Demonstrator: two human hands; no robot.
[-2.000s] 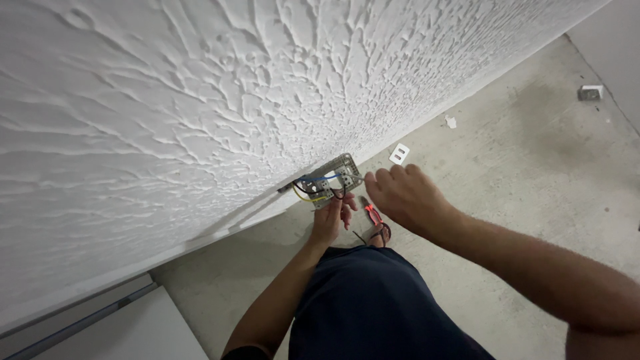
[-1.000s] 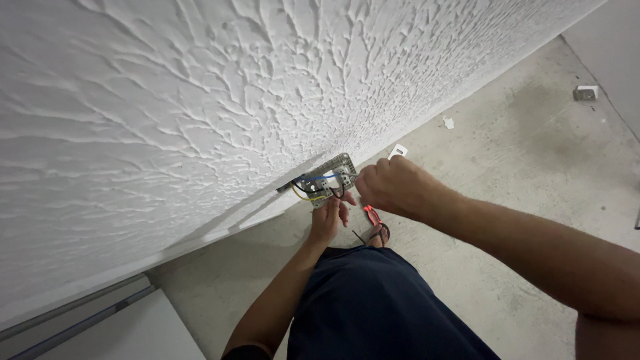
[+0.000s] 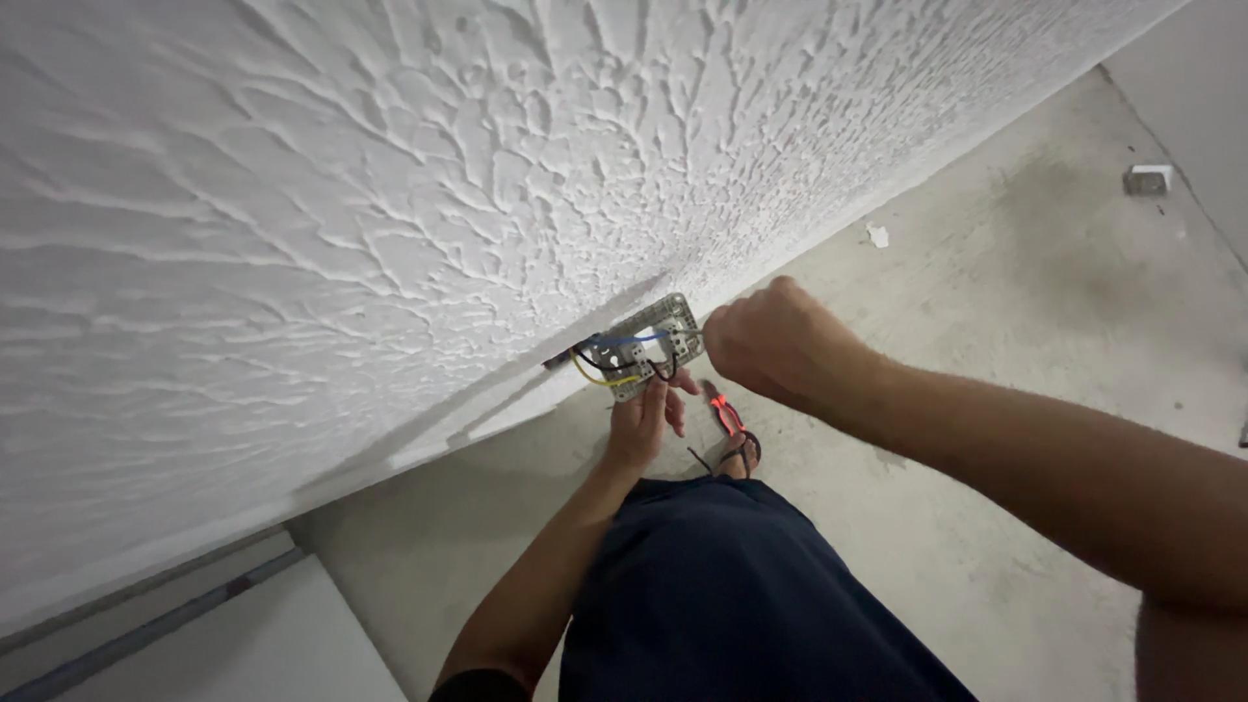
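Observation:
My left hand (image 3: 646, 419) holds the lower edge of an electrical outlet plate (image 3: 624, 383), its back side turned up. Blue, black and yellow wires (image 3: 597, 378) run from an opening at the wall to terminals on the plate. At the plate's right side, my right hand (image 3: 780, 341) is closed around a tool, probably a screwdriver; only its thin shaft (image 3: 690, 332) shows, reaching the terminal near the blue wire. Red-handled pliers (image 3: 726, 414) lie on the floor below my right hand, beside my foot.
The textured white wall (image 3: 439, 195) fills the upper left. On the concrete floor (image 3: 975, 322) lie a white scrap (image 3: 877, 235) and, farther right, a small box-like piece (image 3: 1148, 179). A white panel (image 3: 234, 643) stands at the lower left. My sandalled foot (image 3: 738, 456) is near the pliers.
My right hand has moved left to the plate's right side since the earliest frame. My left hand keeps its hold on the plate. A white cover piece on the floor is now hidden behind my right hand.

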